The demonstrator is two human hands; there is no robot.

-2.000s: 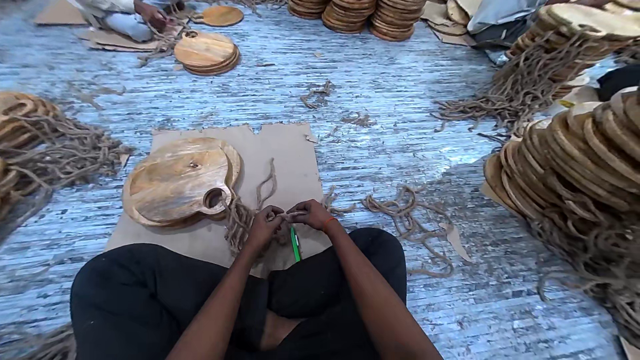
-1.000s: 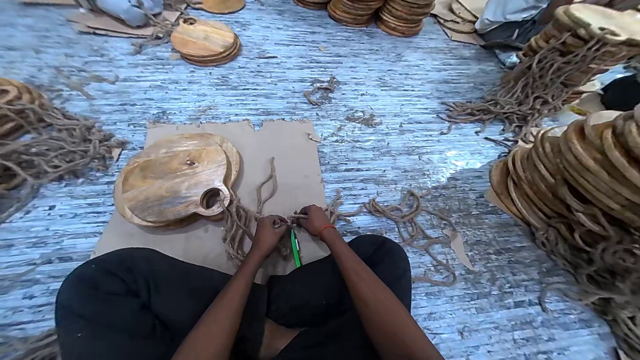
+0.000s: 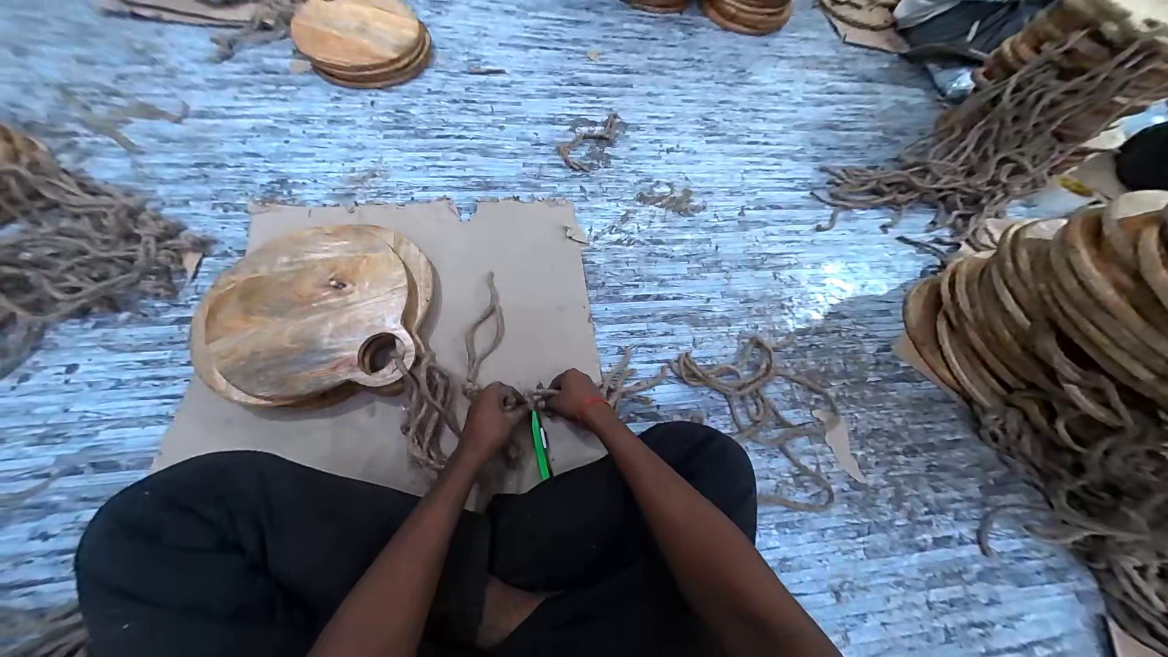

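My left hand [image 3: 495, 412] and my right hand [image 3: 575, 396] are close together over a cardboard sheet [image 3: 538, 265], both pinching a piece of brown rope [image 3: 532, 399]. A green tool [image 3: 540, 445], its kind unclear, lies just below the fingers, between the hands. Left of them, a small stack of round wooden boards [image 3: 306, 310] rests on the cardboard; the top board's short handle has a hole with rope through it. A bundle of rope [image 3: 427, 411] hangs from there beside my left hand. A red thread circles my right wrist.
Loose rope [image 3: 748, 383] lies on the floor to the right. Leaning wooden boards [image 3: 1049, 292] with rope ends stand at the far right. More rope [image 3: 82, 246] is piled at the left, and stacked round boards [image 3: 360, 41] sit farther ahead. My crossed legs border the cardboard.
The hands stay close together at the rope, with only small shifts of the fingers. The board stack keeps its place on the cardboard. The view has tilted somewhat downward.
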